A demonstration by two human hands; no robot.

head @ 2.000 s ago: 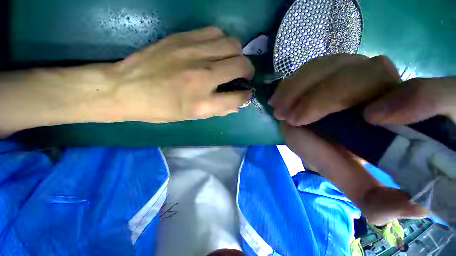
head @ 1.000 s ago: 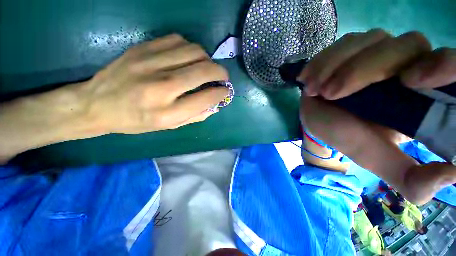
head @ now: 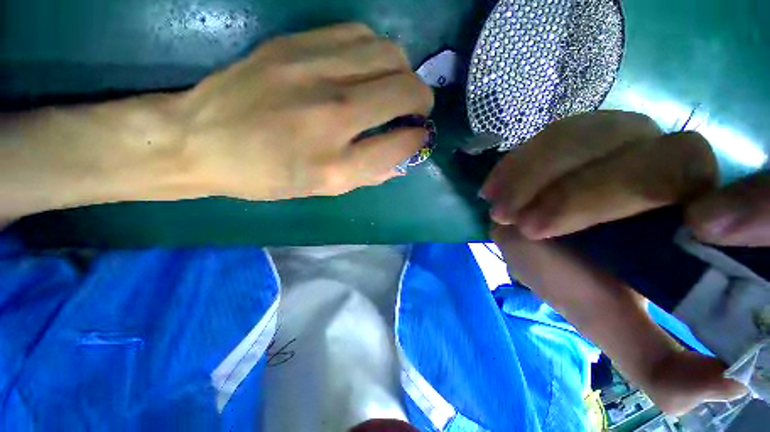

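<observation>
My left hand [head: 295,118] is over the green mat, its fingertips pinching a small round assembly [head: 421,150] with a silvery rim and a bit of yellow. The fingers hide most of it. My right hand [head: 599,181] grips the electric screwdriver [head: 637,253], with a black grip and a grey-clear body. Its nose points left toward the round assembly, with a gap between them. The driver tip is blurred. The screw plate [head: 540,67], a silver-grey disc of tiny holes, lies just beyond my right fingers.
A small white pointed label [head: 438,69] lies left of the disc. Dark specks [head: 203,24] are on the green mat [head: 338,221] at the upper left. The mat's near edge runs in front of my blue smock [head: 160,329]. Other equipment shows blurred at the lower right.
Compared with one second ago, the driver nose has come off the disc and sits below its near edge. The view has shifted, so the disc and my left hand appear further right.
</observation>
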